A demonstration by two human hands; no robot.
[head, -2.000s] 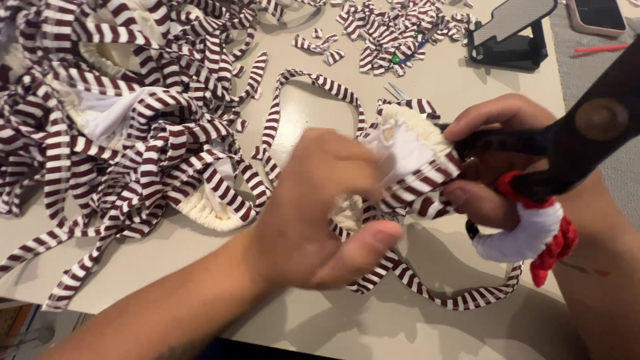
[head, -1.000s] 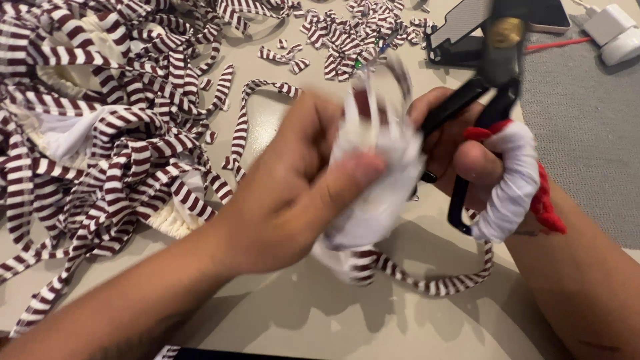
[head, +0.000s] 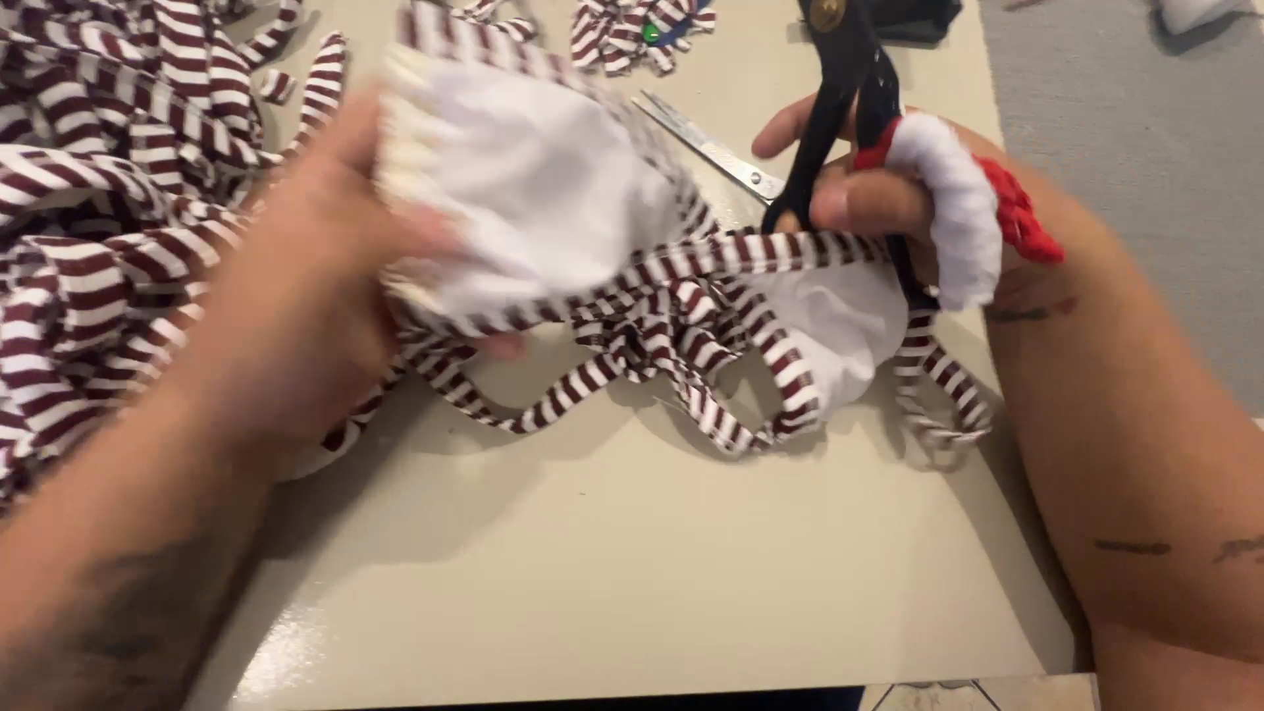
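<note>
My left hand (head: 316, 237), blurred, grips the gathered cream edge of a white fabric piece (head: 543, 188) with maroon-and-white striped binding. The striped band (head: 760, 254) runs from it towards my right hand (head: 874, 197), which holds black-handled scissors (head: 839, 89); one handle is wrapped in white and red cloth (head: 948, 212). A second white fabric panel (head: 839, 321) hangs below the right hand, with striped straps looping and bunched between the hands. Whether the right fingers also pinch the band cannot be told. Small metal scissors (head: 706, 148) lie just beyond the right hand's fingers.
A large heap of striped straps (head: 109, 217) covers the table's left side. Short striped offcuts (head: 632, 35) lie at the top middle, with a small green thing (head: 651, 34) among them. A black object (head: 913, 18) stands at the top right, beside a grey cloth (head: 1116, 178).
The white piece, bunched between my hands earlier, is now spread open, with my left hand at its left edge. The black-handled scissors have stayed in my right hand. The view has shifted.
</note>
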